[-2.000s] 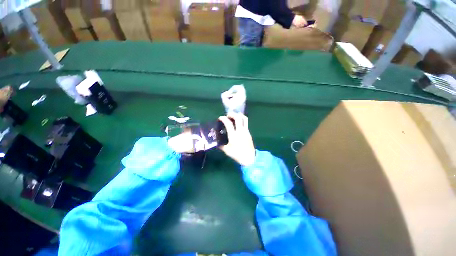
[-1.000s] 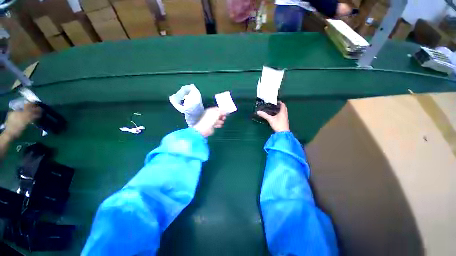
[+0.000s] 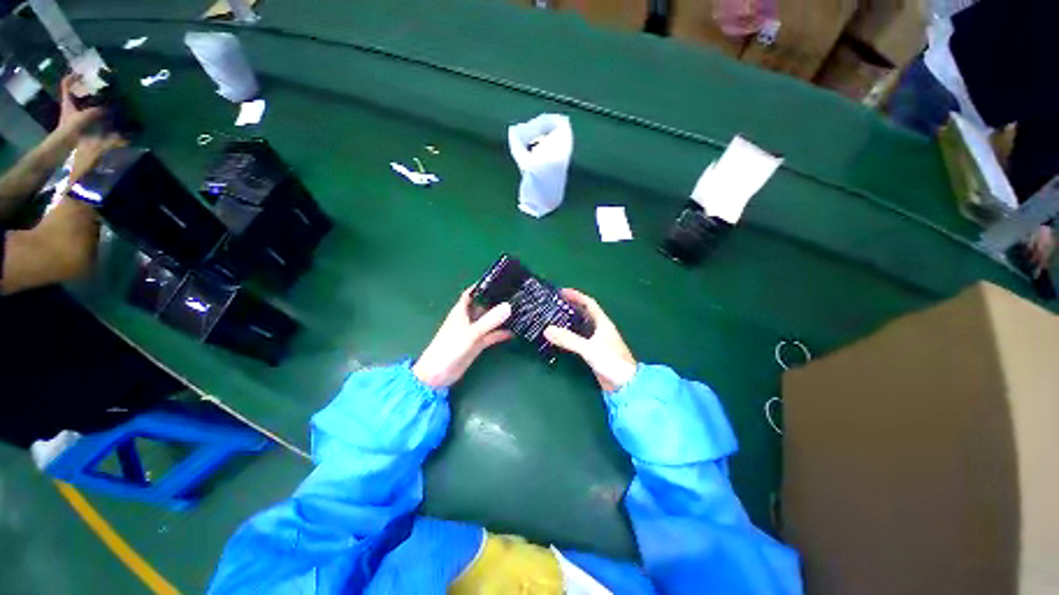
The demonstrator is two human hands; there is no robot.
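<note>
My left hand (image 3: 466, 337) and my right hand (image 3: 595, 341) hold a small glossy black retail box (image 3: 532, 305) between them, with pale print on the face towards me. An open retail box (image 3: 694, 233) with white flaps or paper sticking out stands at the right on the green surface. A whitish protective bag (image 3: 542, 165) stands upright behind my hands. A flat white card (image 3: 613, 223) lies between the bag and the open box.
Black boxes (image 3: 263, 209) are grouped at left, beside another person's hands (image 3: 81, 134). Another white bag (image 3: 223, 65) stands beyond. A large brown carton (image 3: 900, 430) is at right, with thin rings (image 3: 792, 355) beside it. A blue stool (image 3: 157, 456) is at lower left.
My left hand has left the white card, now flat on the surface. My right hand has let go of the open box. Both hands now hold a black box nearer to me. The view has shifted.
</note>
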